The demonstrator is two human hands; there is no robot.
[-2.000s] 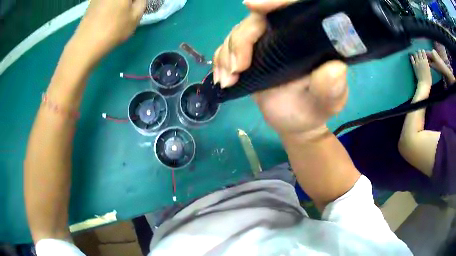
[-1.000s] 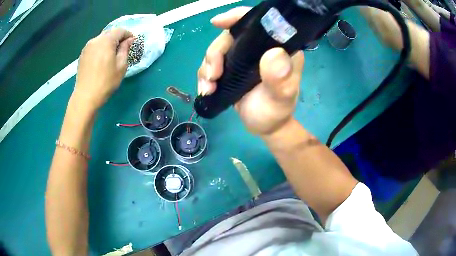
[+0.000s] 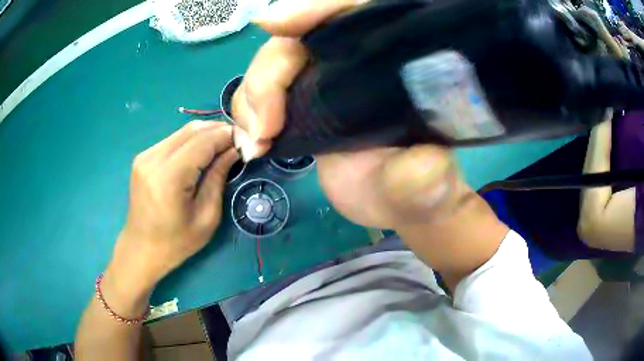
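Observation:
My right hand [image 3: 388,176] grips the thick black electric screwdriver [image 3: 353,92], its nose pointing left and down; the bit is hidden. My left hand [image 3: 173,194] has its fingertips pinched together beside the right fingertips at the nose. Whether a screw is between them I cannot tell. A dark grey fan housing with a bladed motor [image 3: 260,208] stands open end up just below the hands, its red wires towards me. Other housings are partly covered by my hands; one [image 3: 229,95] shows behind them with its lead out to the left.
An open plastic bag of silver screws [image 3: 205,15] lies at the top on the green bench [image 3: 85,183]. A white edge strip [image 3: 67,53] curves along the far left. Yellowish tape [image 3: 162,310] is at the near edge. A person in purple [image 3: 621,218] is at the right.
My left hand has come from the screw bag down to the screwdriver's nose. The screwdriver has tilted flatter and looks nearer the camera. The view has shifted, and the hands now cover several housings.

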